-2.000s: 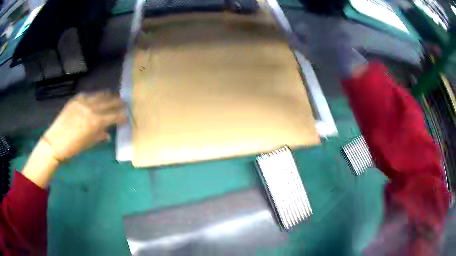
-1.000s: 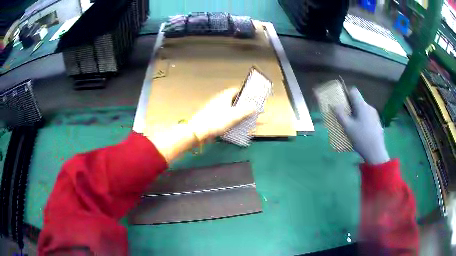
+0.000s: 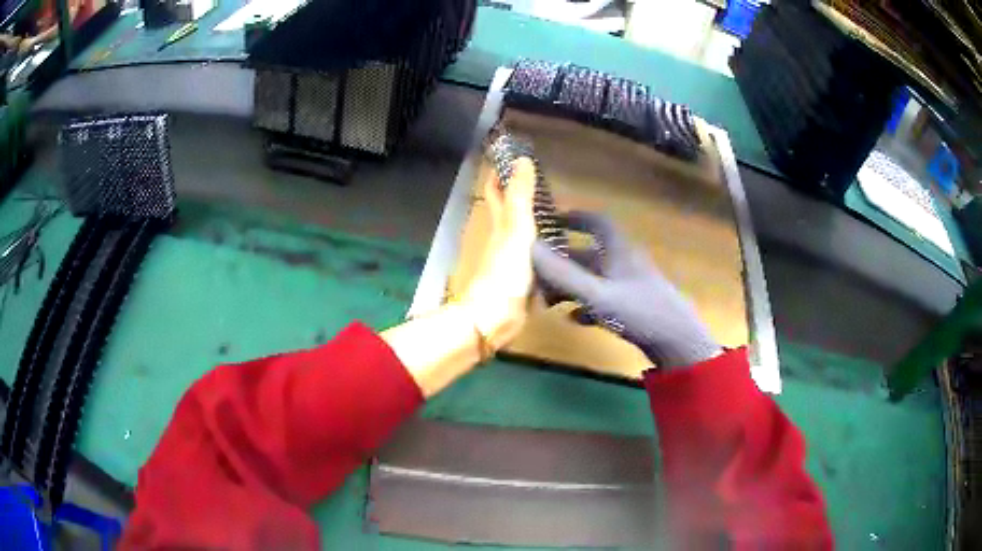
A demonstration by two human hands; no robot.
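Note:
My bare left hand (image 3: 504, 242) and my grey-gloved right hand (image 3: 625, 285) are together over the cardboard sheet (image 3: 678, 226). They hold a stack of boards (image 3: 545, 210) between them, seen edge-on, with dark ribbed edges. My palms and fingers hide part of the stack. The cardboard lies in a shallow tray (image 3: 762, 323) with a pale rim. A row of dark boards (image 3: 603, 95) lies along the cardboard's far edge. The breaking plate (image 3: 511, 484), dark grey-brown with a bright lengthwise line, lies on the green mat near me, partly behind my right sleeve.
An upright rack of panels (image 3: 339, 102) stands at the far left of the tray, another dark stack (image 3: 813, 97) at the far right. A black slotted base (image 3: 81, 312) with an upright panel block (image 3: 118, 161) is at left. Blue plastic (image 3: 54, 517) shows bottom left, a green post (image 3: 937, 339) at right.
My hands were apart, each holding boards; they have come together around one stack over the cardboard. The view has turned left, so the tray appears further right.

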